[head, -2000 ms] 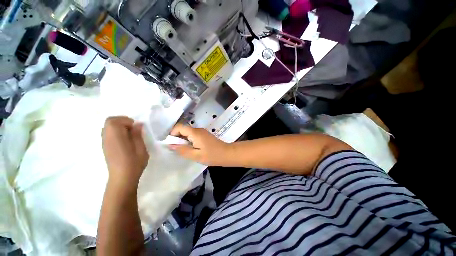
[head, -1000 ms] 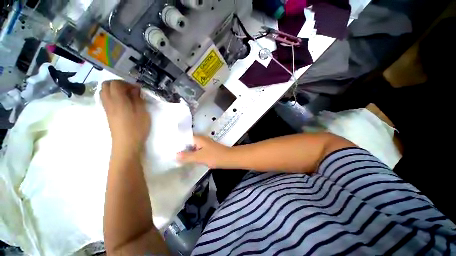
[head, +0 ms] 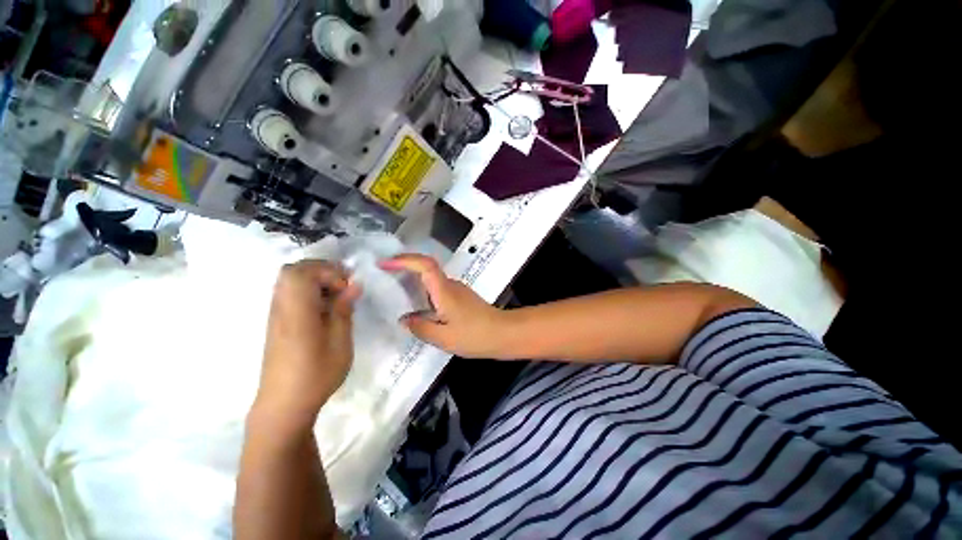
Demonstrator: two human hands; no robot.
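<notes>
White fabric (head: 158, 359) lies in a large soft heap under and left of my left hand, with its upper part by the needle area of the grey-white overlock machine (head: 353, 116). My left hand (head: 314, 322) is bent over the cloth, its thumb and fingertips pinching the fabric near the machine; the tips are slightly blurred. My right hand (head: 448, 311) is at the right border of the cloth, thumb and forefinger apart, with cloth behind the fingertips. It does not visibly grip anything. The needle itself cannot be made out.
Maroon scraps (head: 549, 158) and pinkish-red snips (head: 549, 88) lie right of the machine. Grey fabric (head: 675, 137) is at the right table edge. A white cloth pile (head: 749, 264) is beyond my right forearm. A black clip-like object (head: 116, 230) is left of the machine.
My left hand has come back from the cloth's upper edge, down and to the right. My right hand's fingers have spread from the cloth border. The view has shifted slightly.
</notes>
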